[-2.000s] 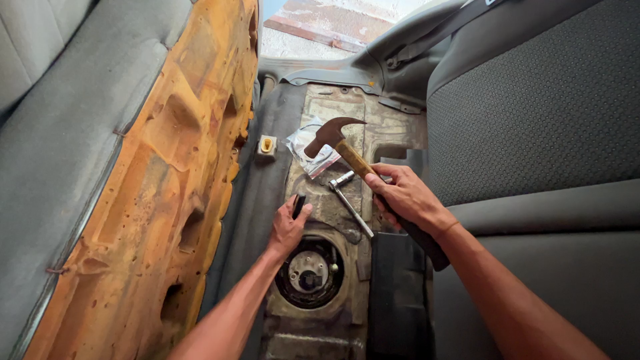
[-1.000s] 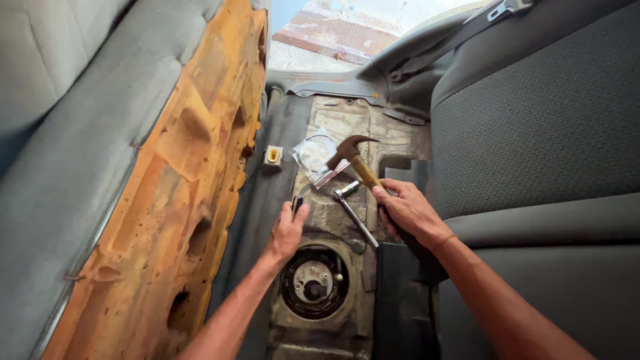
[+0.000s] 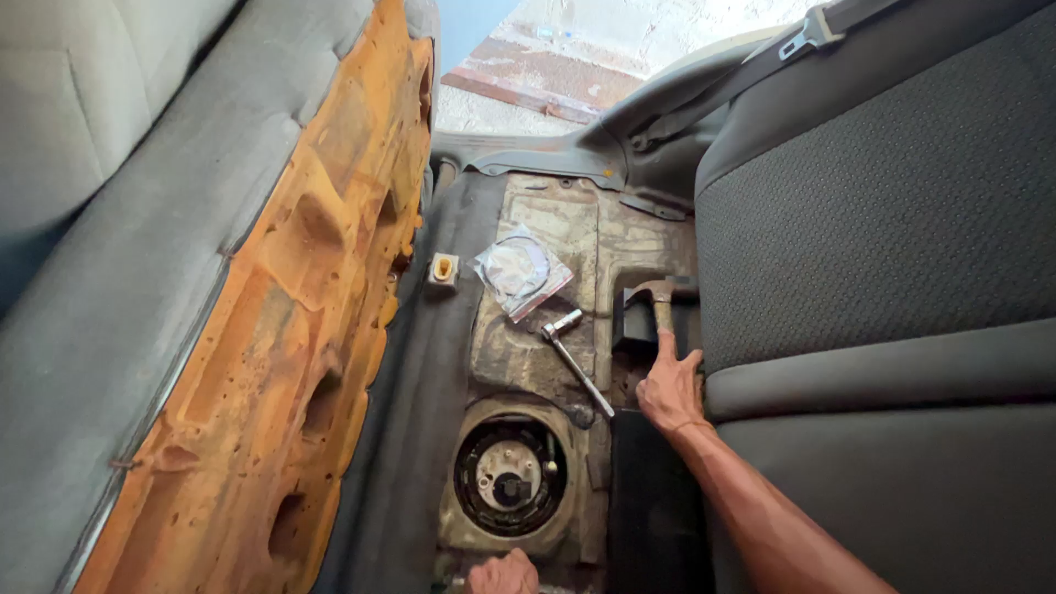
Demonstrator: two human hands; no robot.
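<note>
A claw hammer [image 3: 662,307] lies by the seat back, over a black box-like part, and my right hand [image 3: 672,388] is at its handle, apparently still holding it. My left hand [image 3: 503,573] shows only in part at the bottom edge, below the round opening with the fuel pump flange [image 3: 510,476]; its fingers look curled, and what they hold is hidden. A chrome socket ratchet [image 3: 580,370] rests on the bare metal floor pan above that opening. Beyond it lies a clear plastic bag with a ring-shaped seal [image 3: 520,268].
On the left stands the tipped-up seat cushion with its orange foam underside [image 3: 272,355]. A small white block with a yellow insert [image 3: 443,270] sits on the dark carpet [image 3: 412,396]. The grey seat back [image 3: 891,214] rises at right, a seat belt buckle tongue [image 3: 810,35] above it.
My right hand has carried the hammer from above the ratchet to the right, beside the seat back. My left hand has moved down from above the round opening to the bottom edge.
</note>
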